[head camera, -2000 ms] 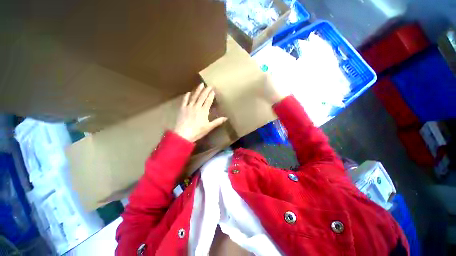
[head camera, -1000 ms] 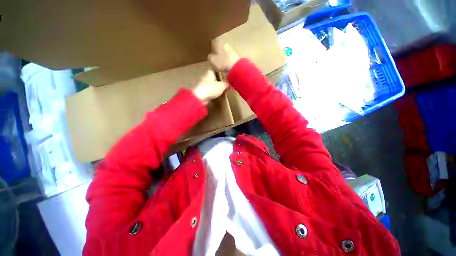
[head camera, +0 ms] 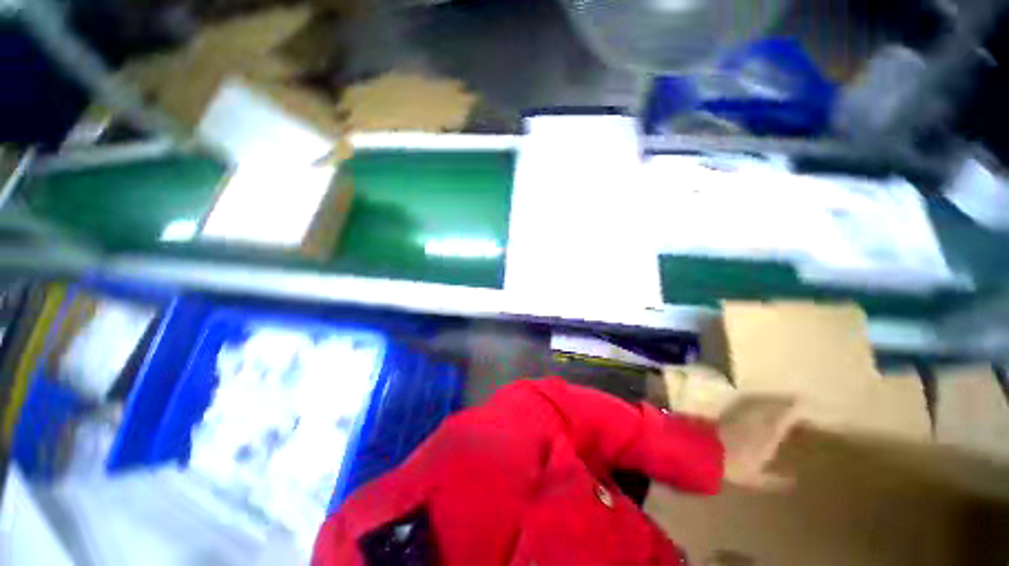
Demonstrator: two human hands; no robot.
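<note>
The picture is blurred. My left hand point(head camera: 763, 442) is at the lower right, at the end of the red sleeve, against a brown cardboard box point(head camera: 896, 492). Its fingers are smeared, so I cannot tell whether they grip the cardboard. A lighter cardboard flap point(head camera: 802, 348) stands up behind the hand. The box runs out of the picture at the lower right. My right hand is not in view.
A green conveyor belt point(head camera: 432, 199) with white rails crosses ahead. On it are a brown box point(head camera: 326, 216) with a white top, a long white sheet point(head camera: 581, 210) and white packs point(head camera: 874, 227). A blue tub point(head camera: 371, 426) of white packs is at the lower left.
The view has swung to the left, from the box in front of me to the belt and tub. The box now lies at the lower right, and my right hand has left the picture.
</note>
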